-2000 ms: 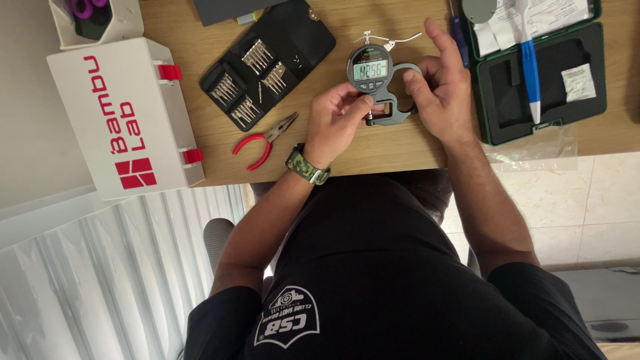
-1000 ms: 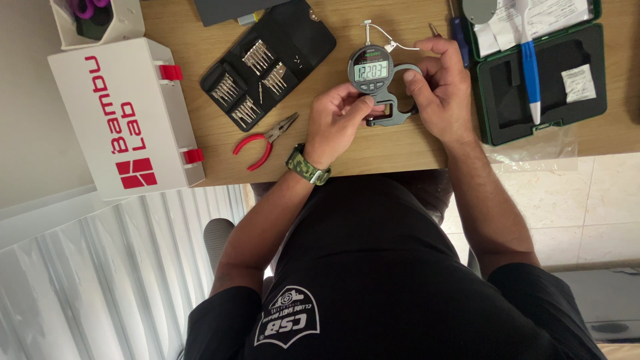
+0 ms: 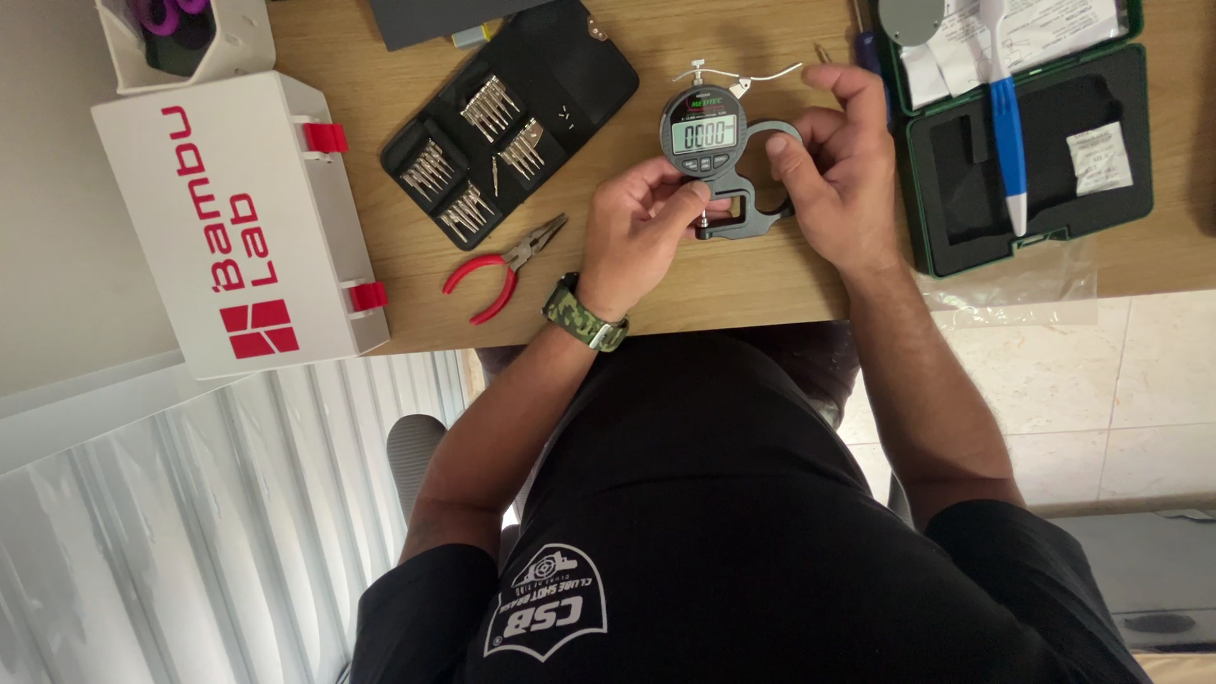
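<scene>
A digital thickness gauge (image 3: 704, 136) with a round head and a grey C-shaped frame is held over the wooden desk; its display reads 0000. My left hand (image 3: 638, 228) is at the gauge's lower left, its thumb just below the round head, near the measuring jaws. My right hand (image 3: 844, 171) grips the ring handle on the gauge's right, thumb on the ring. The index finger of that hand is raised by the tip of the thin metal lever (image 3: 774, 75) at the gauge's top. Whether anything lies between the jaws is hard to tell.
Red-handled pliers (image 3: 508, 269) and an open black screwdriver-bit case (image 3: 570, 85) lie left of the gauge. A white box (image 3: 204, 237) with red latches stands further left. On the right is an open green case (image 3: 1035, 152) with a blue-and-white tool (image 3: 1006, 133) across it.
The gauge's display went from 12.203 a second ago to 0000. The lever and the plunger top sat higher then and have come down. Both hands have stayed on the gauge.
</scene>
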